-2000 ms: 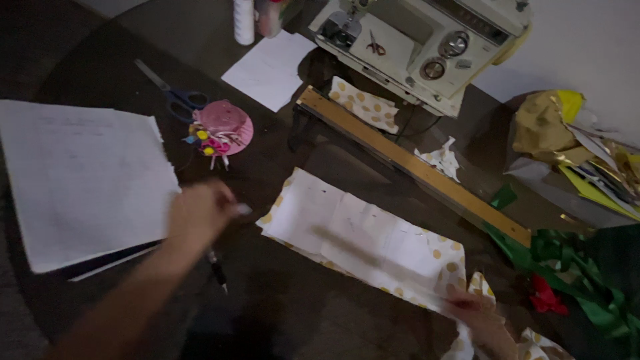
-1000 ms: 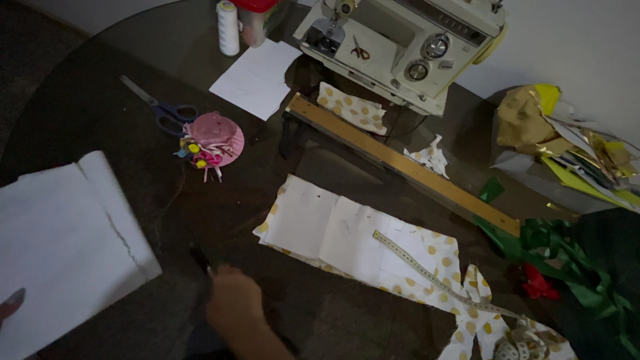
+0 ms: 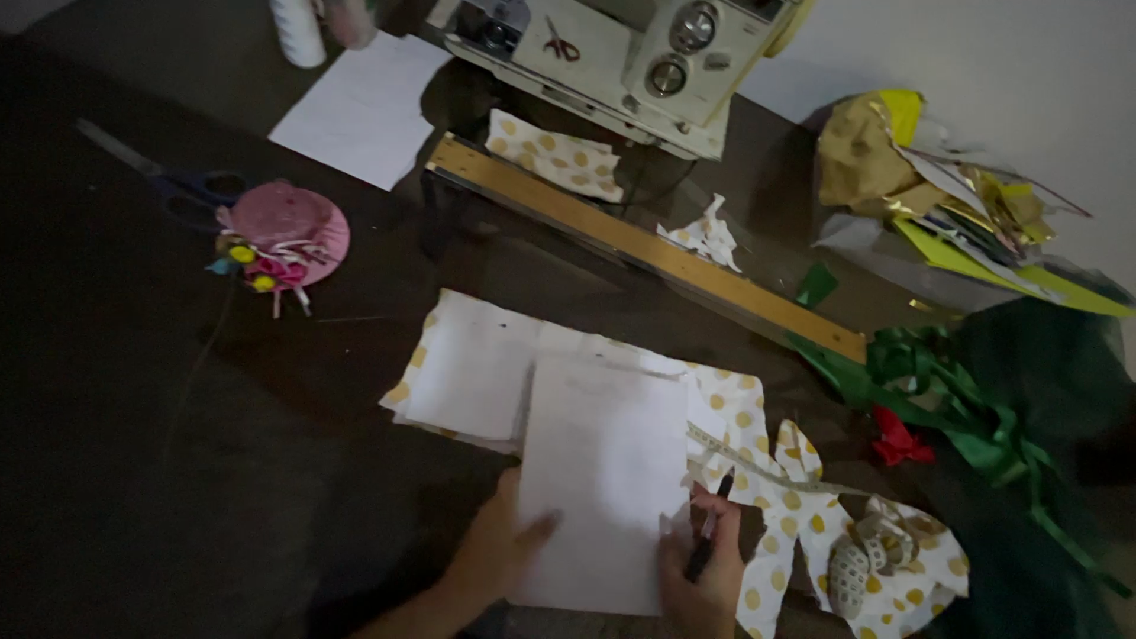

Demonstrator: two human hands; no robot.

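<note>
A stack or pad of white paper [image 3: 603, 497] lies between my hands and overlaps polka-dot fabric [image 3: 732, 399] topped with a white paper piece [image 3: 475, 368]. My left hand [image 3: 506, 532] grips the stack's left edge, thumb on top. At the right edge my right hand [image 3: 706, 559] holds a dark pen [image 3: 710, 528] and touches the paper. A tape measure [image 3: 754, 466] runs from under the stack across the fabric to a loose coil at the lower right.
A sewing machine [image 3: 612, 53] stands at the back, behind a wooden ruler [image 3: 648, 248]. Scissors [image 3: 160, 173] and a pink hat-shaped pincushion [image 3: 288, 235] lie left. Green ribbon [image 3: 976, 426] and a bag of scraps [image 3: 923, 186] are at the right.
The white paper has moved from the far left onto the fabric, now between both my hands. My right hand, with the pen, has moved right.
</note>
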